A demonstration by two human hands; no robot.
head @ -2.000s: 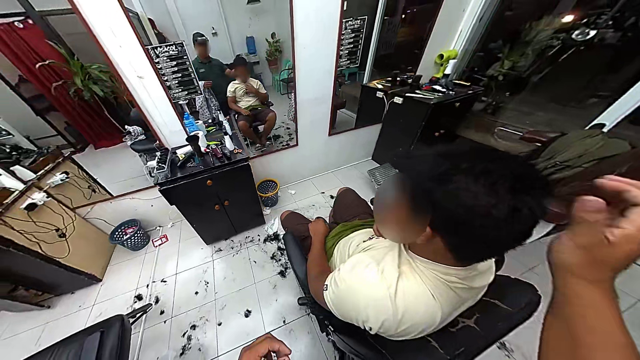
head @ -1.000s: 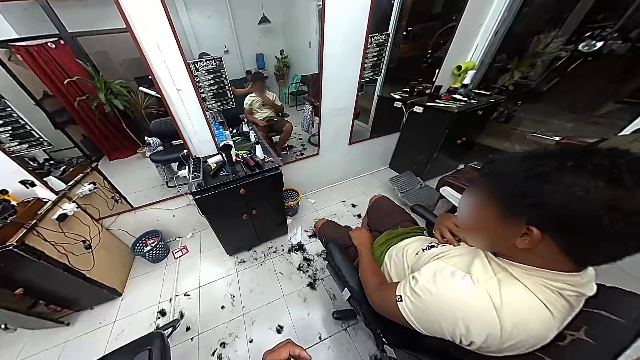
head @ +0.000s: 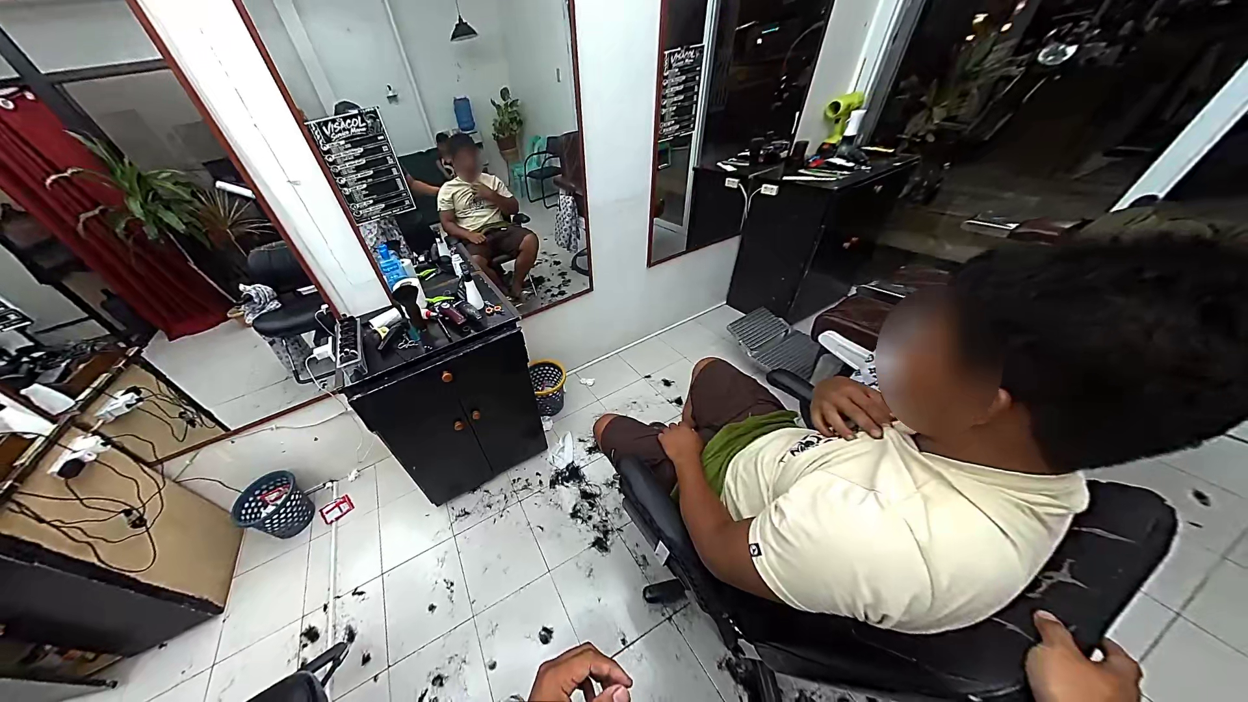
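Observation:
A person in a cream T-shirt point(head: 877, 526) and brown shorts sits in a black barber chair point(head: 1092, 546), one hand at the shirt collar. My right hand point(head: 1082, 663) rests on the top edge of the chair's cracked backrest, thumb on the upholstery; its lower part is cut off by the frame. My left hand point(head: 582, 675) is at the bottom centre over the tiled floor, fingers curled, with nothing seen in it. Dark hair clippings point(head: 585, 502) lie on the white tiles in front of the chair.
A black cabinet point(head: 448, 419) bears clippers, bottles and a power strip below a wall mirror point(head: 429, 97). Two baskets point(head: 274, 504) point(head: 548, 388) stand on the floor. At left is a wooden counter point(head: 146, 497) with loose cables; at right, another black cabinet point(head: 809, 239) with a green hair dryer point(head: 840, 112).
My right hand, raised by the person's head two seconds ago, is now down on the backrest. The seated person's one hand has come up to the collar. The view has shifted.

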